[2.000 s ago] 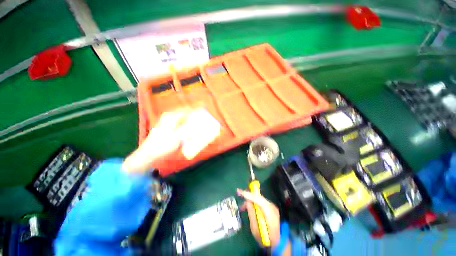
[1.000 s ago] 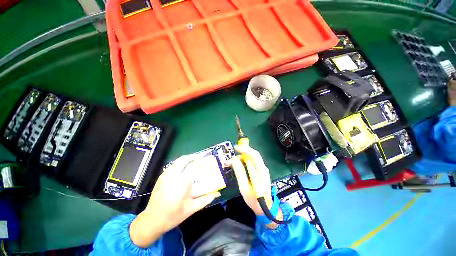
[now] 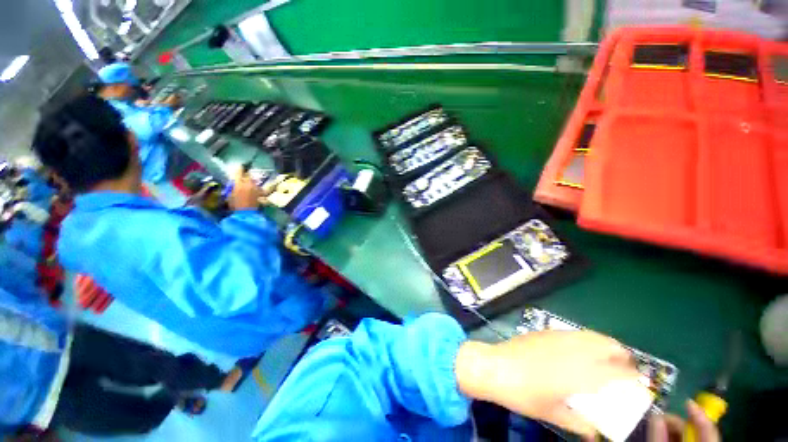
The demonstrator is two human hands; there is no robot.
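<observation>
My left hand [image 3: 553,375] reaches in from the lower middle and holds a whitish flat panel [image 3: 615,411] over a phone board [image 3: 549,321]. The board lies on the green mat, partly hidden by the hand. My right hand [image 3: 691,425] is cut off by the bottom edge at the lower right. Its fingers are around the soldering iron's yellow handle [image 3: 710,406], and the blurred tip points up. A thin solder wire [image 3: 416,250] runs from the left towards the board.
A black carrier tray [image 3: 462,216] with several boards lies ahead. Orange-red compartment trays [image 3: 670,173] are stacked at the right. A whitish cup [image 3: 776,330] is cut off by the right edge. A blue box [image 3: 320,203] stands beyond the carrier. People in blue smocks [image 3: 173,268] sit at left.
The view has swung left, so the neighbours show and the trays sit further right. The panel, in my left hand before, is still held there, and my right hand still holds the iron.
</observation>
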